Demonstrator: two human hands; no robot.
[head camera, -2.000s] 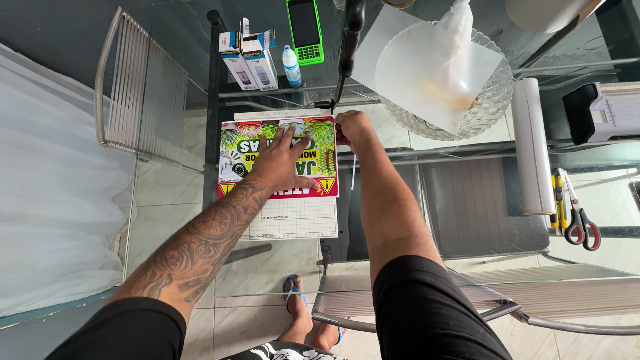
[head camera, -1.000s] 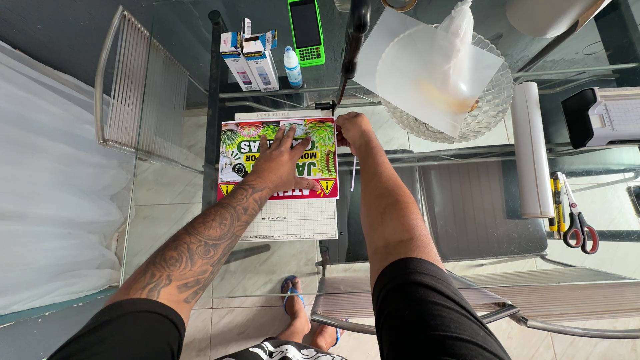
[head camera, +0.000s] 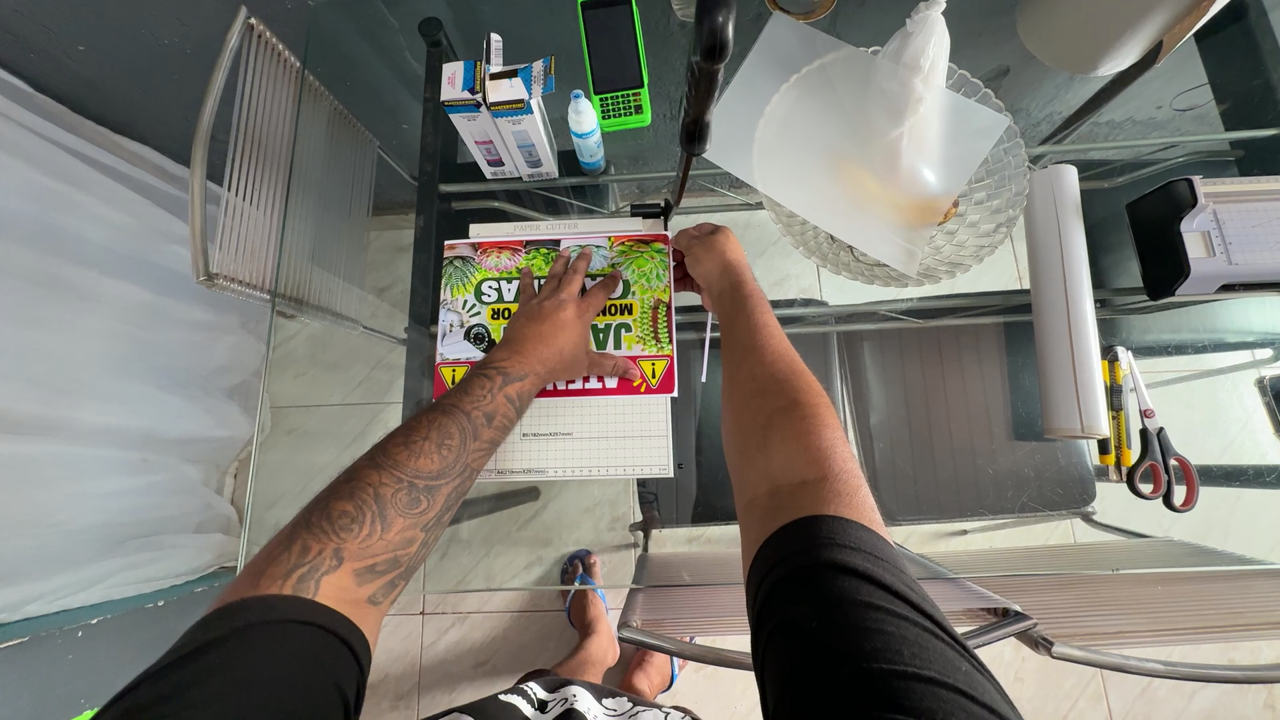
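A colourful printed sheet (head camera: 465, 345) with plant pictures lies upside down to me on the gridded bed of a guillotine paper cutter (head camera: 600, 440). My left hand (head camera: 565, 325) rests flat on the sheet with its fingers spread. At the sheet's right edge, beside the cutter's far right corner, my right hand (head camera: 708, 262) has its fingers curled; what they touch is hidden. A thin white paper strip (head camera: 708, 347) hangs below that hand. The cutter's arm, with its black handle (head camera: 705, 85), stands raised beyond the hand.
Ink boxes (head camera: 515, 120), a small bottle (head camera: 586, 132) and a green card terminal (head camera: 614, 65) stand beyond the cutter. To the right are a glass dish (head camera: 985, 220) under a translucent sheet, a white roll (head camera: 1068, 300), a yellow utility knife (head camera: 1117, 410), scissors (head camera: 1160, 465) and another trimmer (head camera: 1235, 235).
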